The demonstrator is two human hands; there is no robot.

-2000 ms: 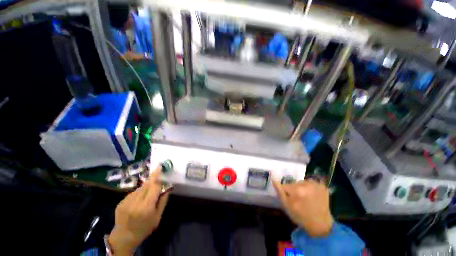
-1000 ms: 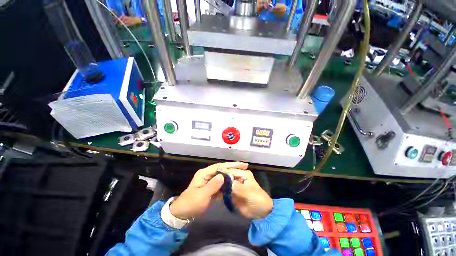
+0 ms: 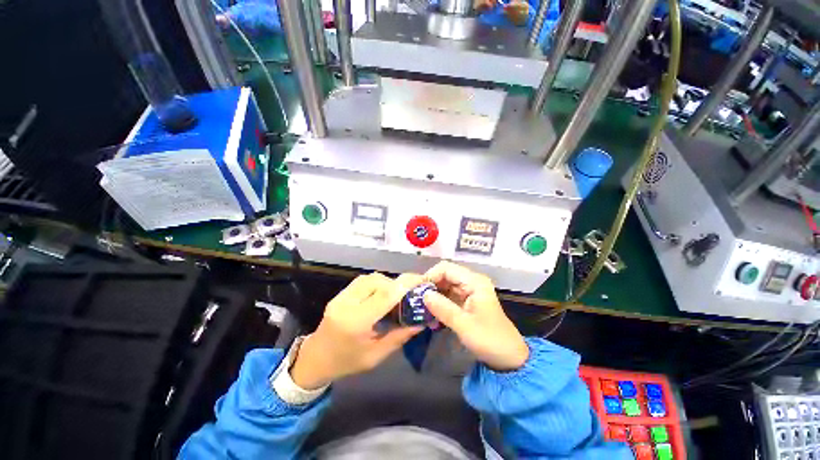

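Observation:
A small dark square unit (image 3: 418, 305), likely a watch head, is held in front of the press panel with its face towards me and pale marks on it. My left hand (image 3: 360, 328) grips its left side. My right hand (image 3: 472, 314) grips its right side, with the thumb on its face. Something dark hangs just below the unit; I cannot tell what it is. The bench press (image 3: 432, 171) stands behind my hands, its upper plate (image 3: 450, 54) low over the block beneath it.
A blue-topped white box (image 3: 193, 153) is left of the press, with metal fixtures (image 3: 261, 235) beside it. A blue cup (image 3: 591, 168) and yellowish hose (image 3: 643, 171) are right. Black trays (image 3: 85, 337), a red tray (image 3: 676, 422) and a white tray (image 3: 796, 422) lie lower down.
Both hands have left the panel's end buttons and come together on the unit, which now faces me more. The press's upper plate is lower than two seconds ago.

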